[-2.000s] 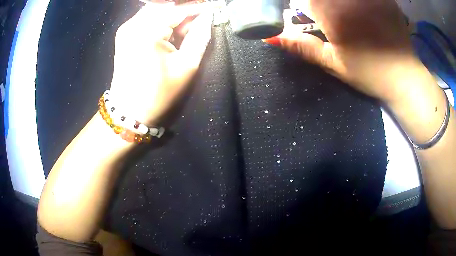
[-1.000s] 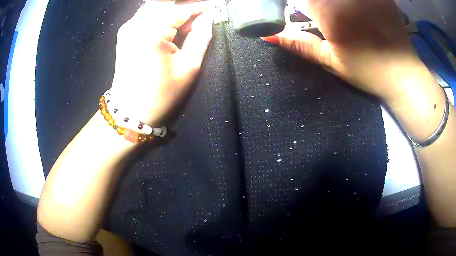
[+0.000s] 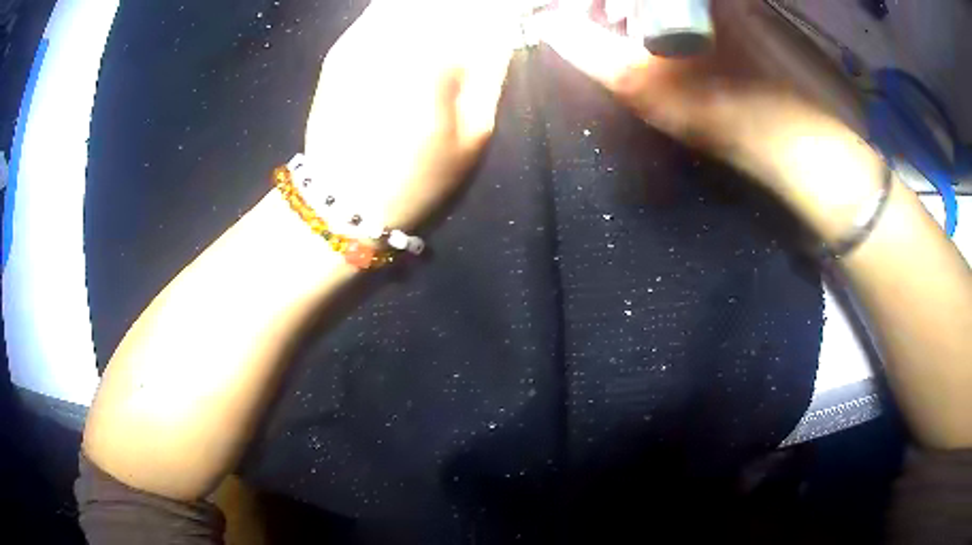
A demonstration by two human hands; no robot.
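The black fabric panel (image 3: 640,309) covers most of the white table, with light specks and a dark vertical fold or seam down its middle. My left hand (image 3: 410,96) lies on the panel at the top centre, its fingers washed out by glare. My right hand (image 3: 693,91) is at the top, its fingertips close to my left hand's; part of it is blurred and shaded. The presser foot (image 3: 528,30) shows faintly between the fingertips. The grey cylindrical fitting (image 3: 678,30) hangs over my right hand. Glare hides whether either hand grips anything.
Blue-handled scissors (image 3: 919,133) lie at the upper right beyond my right wrist. The white table (image 3: 48,245) shows at the left, with a blue strip along its edge. Its ruler-marked grey front edge (image 3: 837,415) shows at the lower right.
My left hand has moved right. My right hand has moved inward, its fingertips now near the presser foot. The foot, the grey fitting and the panel's fold appear further right in view.
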